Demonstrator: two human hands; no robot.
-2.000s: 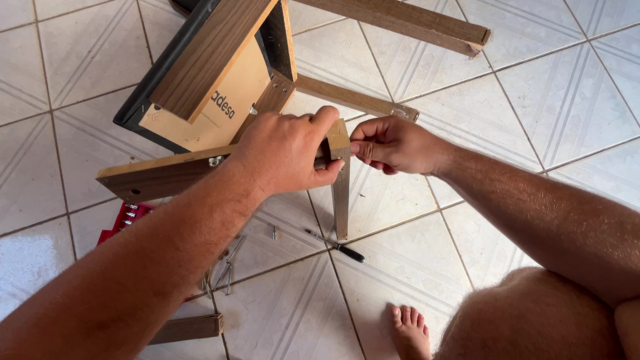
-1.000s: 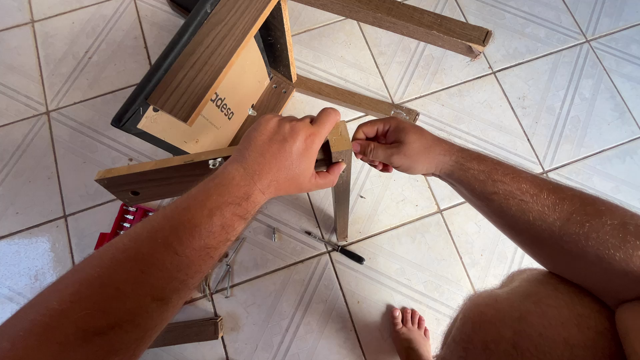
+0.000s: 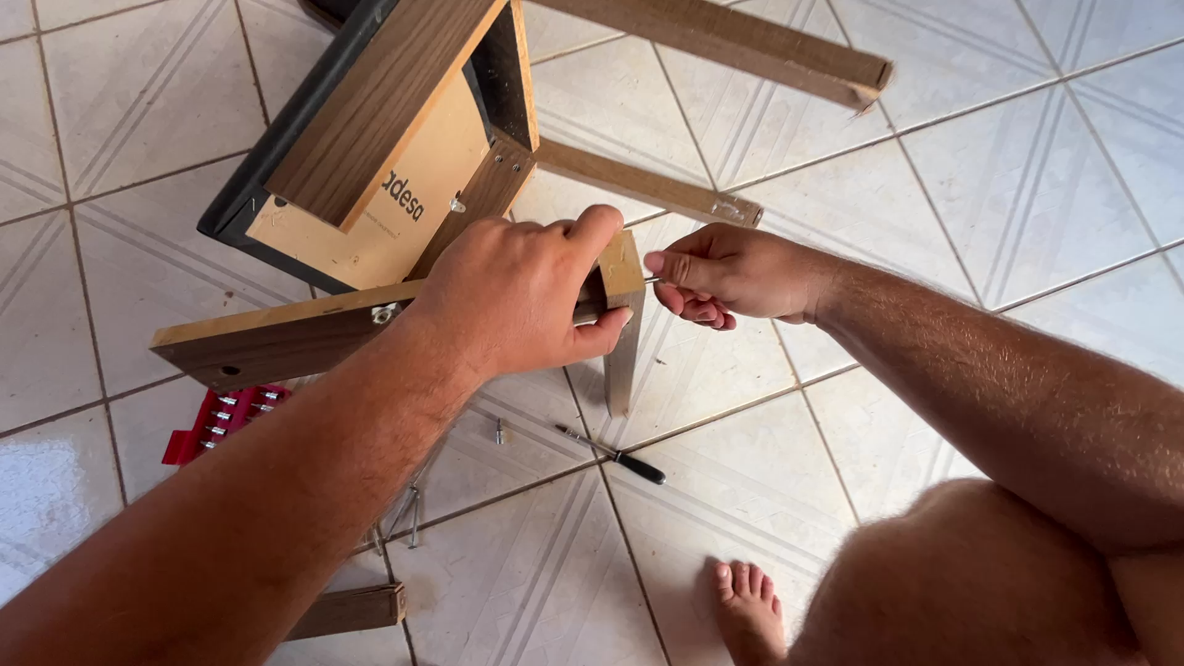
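My left hand [image 3: 527, 291] grips a wooden leg [image 3: 623, 356] where its top end meets a wood-grain board [image 3: 277, 342], which reaches to the left and has a metal fitting on it. On the leg's right side my right hand [image 3: 731, 277] pinches a thin metal shaft between thumb and fingertips, its tip against the wood; whether it is a screw or a tool I cannot tell. Behind them lies a partly built chair or stool frame [image 3: 379, 120] with a dark padded edge and a light underside panel bearing writing.
A black-handled screwdriver [image 3: 638, 466] and a small metal bit [image 3: 499, 431] lie on the tiled floor [image 3: 740, 499]. Left of them are a red bit case [image 3: 199, 435], long screws [image 3: 413, 518] and a wooden piece [image 3: 351, 610]. Two more legs extend at the top right. My bare foot [image 3: 747, 601] is below.
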